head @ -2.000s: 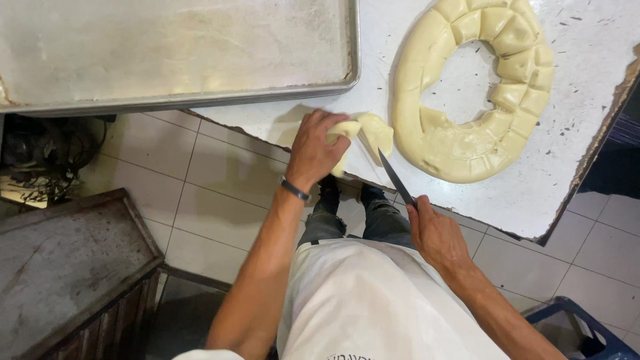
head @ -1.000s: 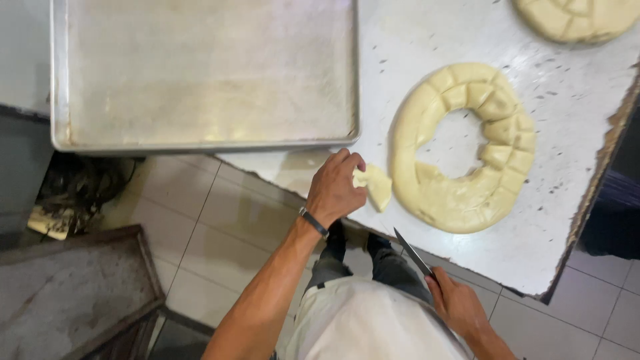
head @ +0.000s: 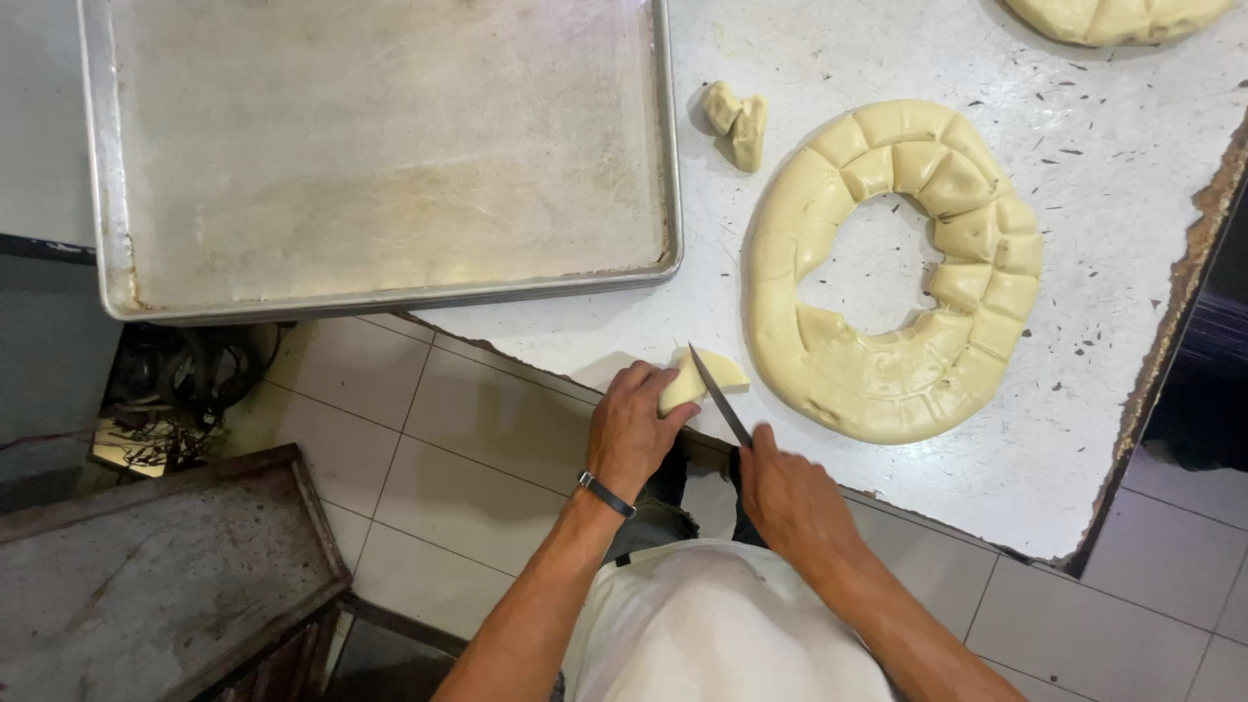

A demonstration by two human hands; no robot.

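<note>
At the table's near edge my left hand (head: 634, 419) grips a piece of pale dough (head: 682, 390) between thumb and fingers. My right hand (head: 795, 487) holds a knife (head: 720, 395), its blade lying across the dough at the side of my left fingers. Part of the dough shows to the right of the blade. A large dough ring (head: 780, 283), scored into segments over much of its surface, lies just to the right. Beyond my hands, between the metal tray and the ring, rest small dough scraps (head: 748, 132).
A metal baking tray (head: 390, 292) lies at the left on the white table (head: 1082, 390), whose edges are chipped. More dough (head: 1102, 19) sits at the top right. Below left stands a worn, rimmed surface (head: 156, 585), with tangled cables (head: 161, 439) behind it.
The knife has moved from beside the dough piece, one second ago, onto it. My left hand stays at the dough. The view has shifted, bringing the small scraps into sight.
</note>
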